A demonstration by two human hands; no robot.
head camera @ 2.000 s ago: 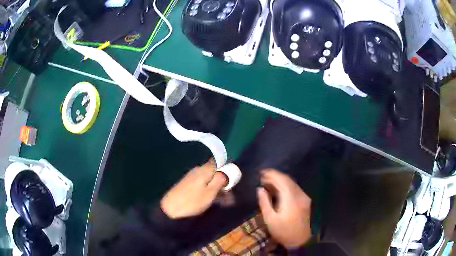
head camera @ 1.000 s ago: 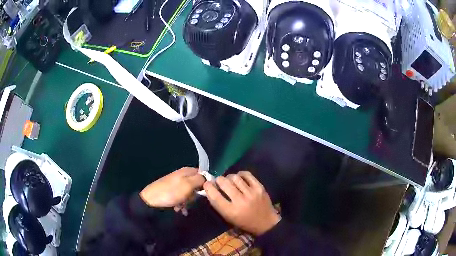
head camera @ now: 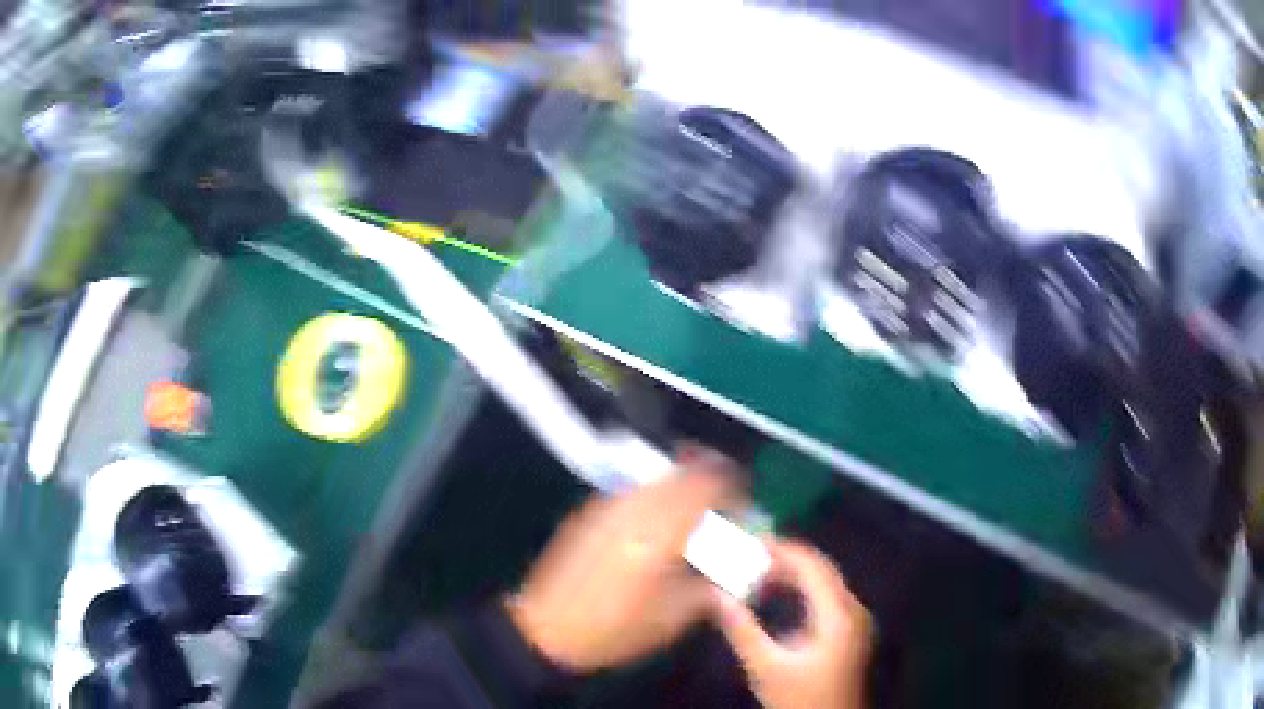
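The view is blurred. A long white strip [head camera: 478, 339] runs from the upper left bench over the dark gap down to my hands. A small white roll of the strip [head camera: 728, 554] shows its flat side between my hands. My left hand [head camera: 617, 568] is closed around the strip beside the roll. My right hand [head camera: 811, 623] pinches the roll's right side with thumb and finger, leaving a round gap between them.
A yellow-rimmed tape roll [head camera: 344, 377] lies on the left green bench, with an orange item [head camera: 176, 406] beside it. Black-faced dome cameras [head camera: 915, 263] stand in a row at the back; others [head camera: 169, 554] are lower left. A white bench edge [head camera: 776, 423] crosses diagonally.
The view has shifted, so the bench things sit lower and further right. The roll, mostly covered by my fingers a second ago, now shows between both hands. The strip now runs straighter.
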